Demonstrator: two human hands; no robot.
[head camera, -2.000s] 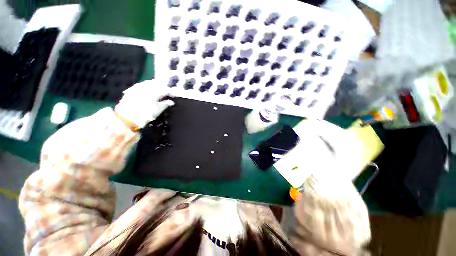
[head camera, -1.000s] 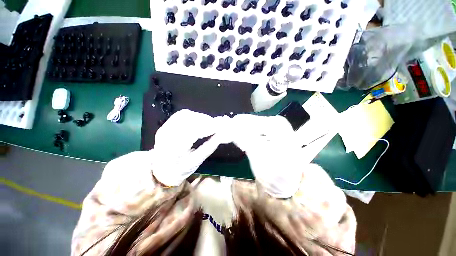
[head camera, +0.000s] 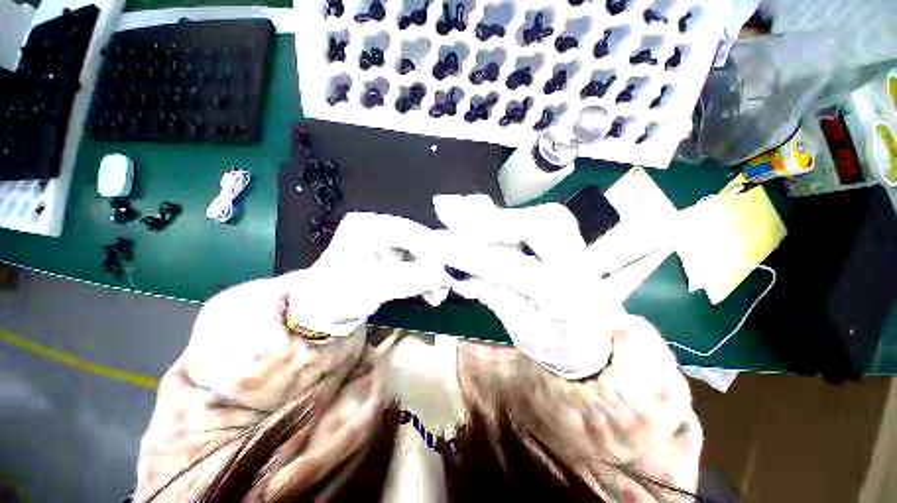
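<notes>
My left hand (head camera: 369, 265) and my right hand (head camera: 536, 280), both in white gloves, meet over the front of the black pad (head camera: 413, 177). A small dark piece (head camera: 455, 272), perhaps an earphone, shows between the fingertips, mostly hidden. Which hand bears it is hard to tell, but the fingers of both close around it. Several loose black pieces (head camera: 323, 187) lie along the pad's left side. The white blister tray (head camera: 315, 74) behind the pad holds rows of black pieces in its cavities.
A pump bottle (head camera: 531, 175) stands at the pad's right rear. Beyond it are a black phone-like slab (head camera: 593, 212), yellow sheets (head camera: 736, 241) and a white cord (head camera: 728, 334). At left are a black parts tray (head camera: 182, 79), a white case (head camera: 116, 176), loose pieces and a coiled cable (head camera: 228, 195).
My left hand has come from the pad's left edge and my right hand from the papers to meet at the centre. Since then the fingers have shifted, and a dark piece shows between them.
</notes>
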